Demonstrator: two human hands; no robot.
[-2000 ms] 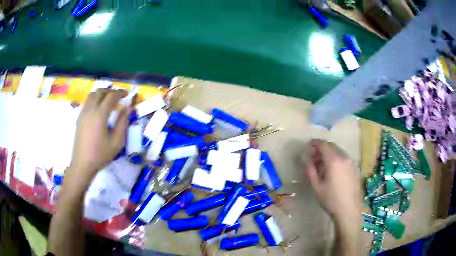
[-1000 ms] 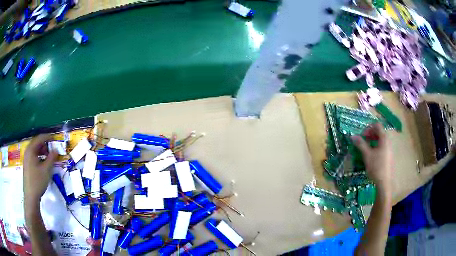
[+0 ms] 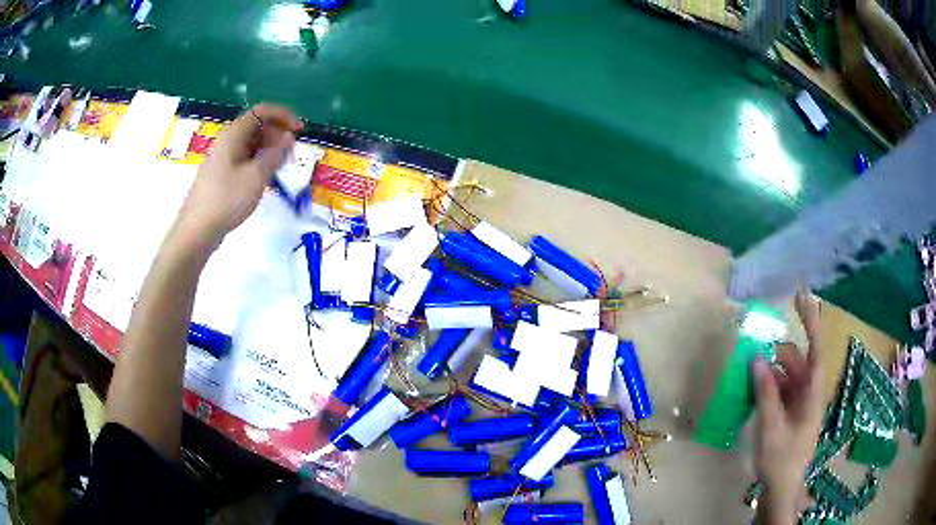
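Note:
My left hand (image 3: 241, 169) is over the printed sheeting at the upper left. Its fingers pinch a blurred blue battery pack with a white pad (image 3: 295, 183); its wires cannot be made out. My right hand (image 3: 788, 400) is at the right and holds a blurred green circuit board panel (image 3: 726, 398) above the cardboard, by the panel's right side. A heap of blue battery packs (image 3: 477, 429), many with white pads and thin leads, lies on the cardboard between my hands.
The green belt (image 3: 462, 92) runs across the back with a few blue packs on it. A grey metal bracket (image 3: 842, 220) juts in above my right hand. Green boards (image 3: 872, 410) are piled at the far right. Printed sheeting (image 3: 339, 183) lies at left, with one blue pack (image 3: 209, 339) on it.
My right hand was at the board pile; it has moved left off it with a green panel in its fingers. My left hand still holds a pack. The camera view has swung.

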